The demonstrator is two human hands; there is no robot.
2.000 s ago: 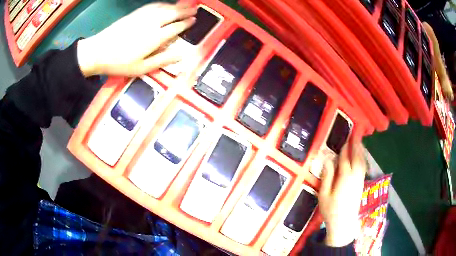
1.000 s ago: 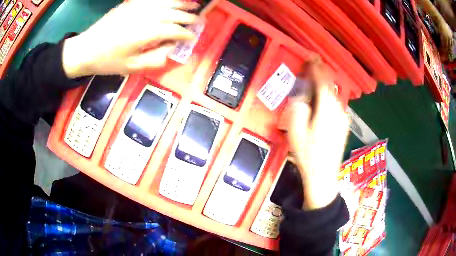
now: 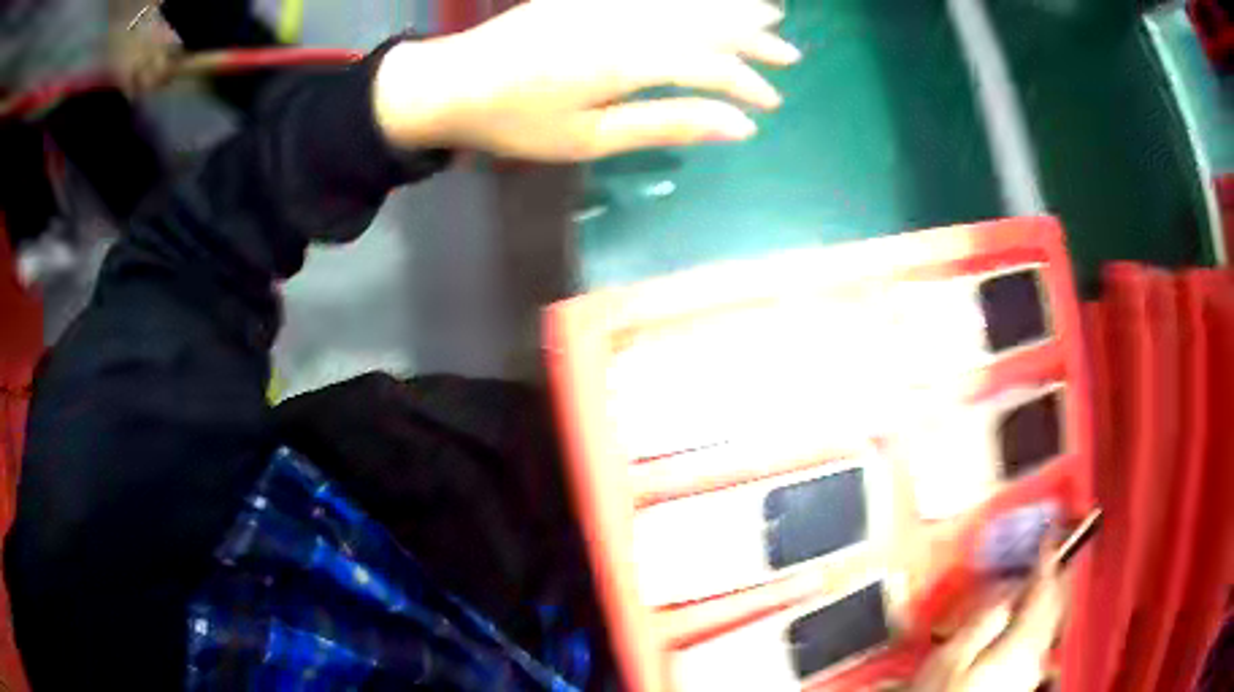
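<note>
The red phone tray (image 3: 575, 406) lies in the centre and right, with pale phones in its slots, washed out by glare. A pale phone with a dark screen (image 3: 815, 518) lies in the near row. My left hand (image 3: 582, 84) is empty, fingers spread, above the green bench beyond the tray. My right hand (image 3: 1001, 642), blurred and cut off by the bottom edge, is at the tray's right part. Its fingers hold a thin dark-edged phone (image 3: 1080, 537) tilted beside a slot where a pale printed label (image 3: 1018, 538) shows.
The green bench top (image 3: 798, 176) with a pale metal strip (image 3: 995, 102) lies beyond the tray. Stacked red trays (image 3: 1157, 473) stand at the right. Grey floor (image 3: 359, 298) shows at the left. Part of a person (image 3: 142, 54) is blurred at the upper left.
The view has swung left, so the tray appears turned and further right. My left hand has left the tray and is now over the bench. More slots in the far row hold pale phone fronts.
</note>
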